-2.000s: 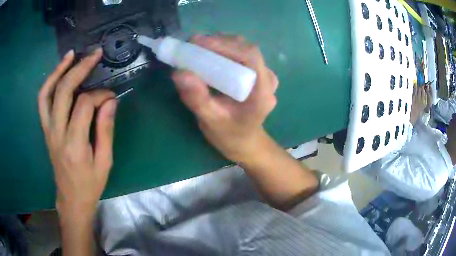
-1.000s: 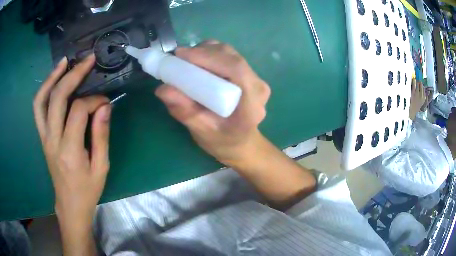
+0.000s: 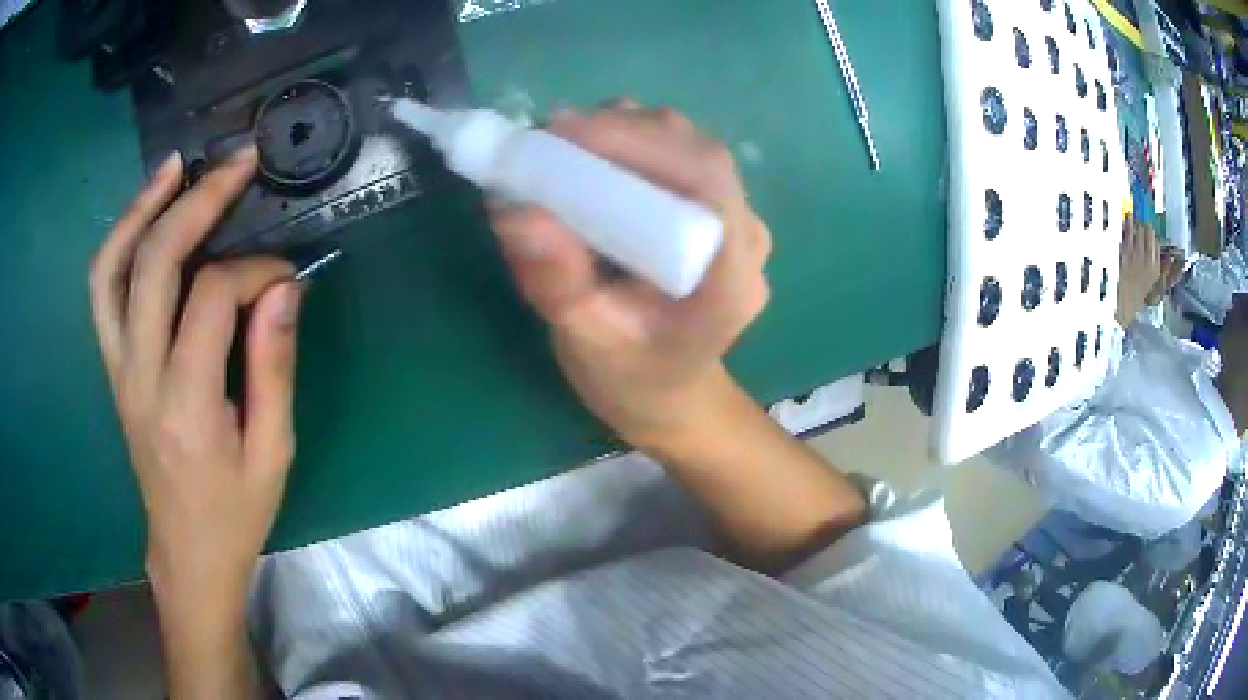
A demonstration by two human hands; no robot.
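Note:
A round black component [image 3: 304, 134] sits in the nest of the dark fixture [image 3: 397, 55] at the upper left. My left hand [image 3: 205, 315] has two fingertips at the component's lower left edge; a thin metal rod [image 3: 318, 264] shows at its thumb and index finger, and whether they hold it is hard to tell. My right hand [image 3: 643, 274] is closed around a translucent white squeeze bottle [image 3: 602, 198]. The bottle's nozzle points left, over the fixture just right of the component, not over its centre.
A white tray [image 3: 962, 246] with rows of dark discs stands at the right. A silver rod [image 3: 849, 82] lies on the green mat [image 3: 767, 274] between fixture and tray. Another person's hand [image 3: 1139, 267] and pale sleeve [image 3: 1150, 424] show beyond the tray.
The bottle in my right hand has moved right and slightly up, and its nozzle has left the component's centre. My left hand has shifted little. The component's centre is now uncovered.

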